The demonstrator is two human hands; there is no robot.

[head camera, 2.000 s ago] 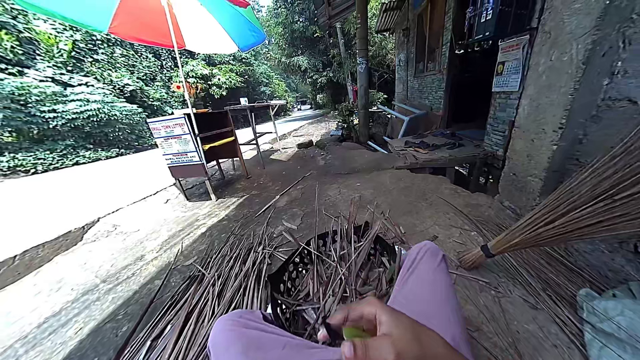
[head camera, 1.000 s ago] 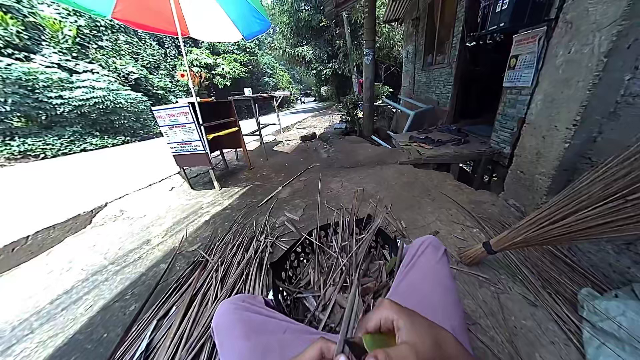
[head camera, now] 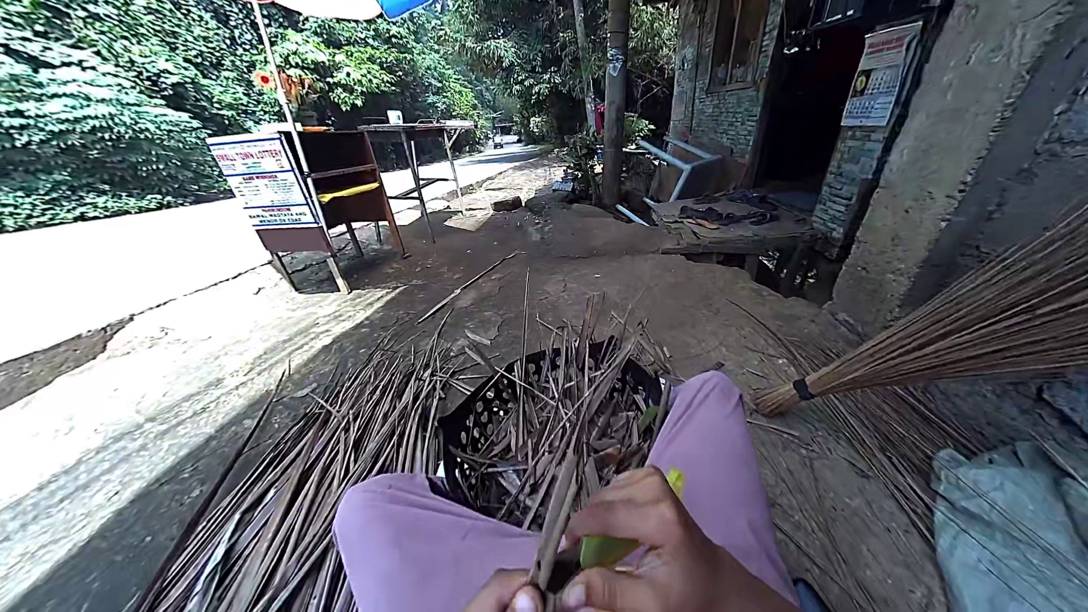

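At the bottom centre, my left hand (head camera: 503, 592) pinches a dry brown palm leaflet (head camera: 556, 518) that points up towards the basket. Close against it on the right, my right hand (head camera: 642, 544) is closed round a green and yellow object (head camera: 608, 551), perhaps a knife handle, with its blade hidden. The fingers of both hands nearly touch at the strip. Just beyond them, between my knees, a black perforated plastic basket (head camera: 483, 416) holds dry leaf scraps (head camera: 544, 425). A pile of long dry palm leaflets (head camera: 340, 467) lies on the ground to the left.
A bundled stick broom (head camera: 918, 331) lies at the right, above loose thin sticks (head camera: 892, 433) and a pale plastic sack (head camera: 1011, 518). Ahead left stand a wooden stand with a sign (head camera: 268, 183) and a table (head camera: 416, 127) beside the road. A low wooden platform (head camera: 731, 229) adjoins the doorway.
My left hand, not clearly visible two seconds ago, has come in at the bottom with the dry leaflet. My right hand has stayed closed on the green and yellow object.
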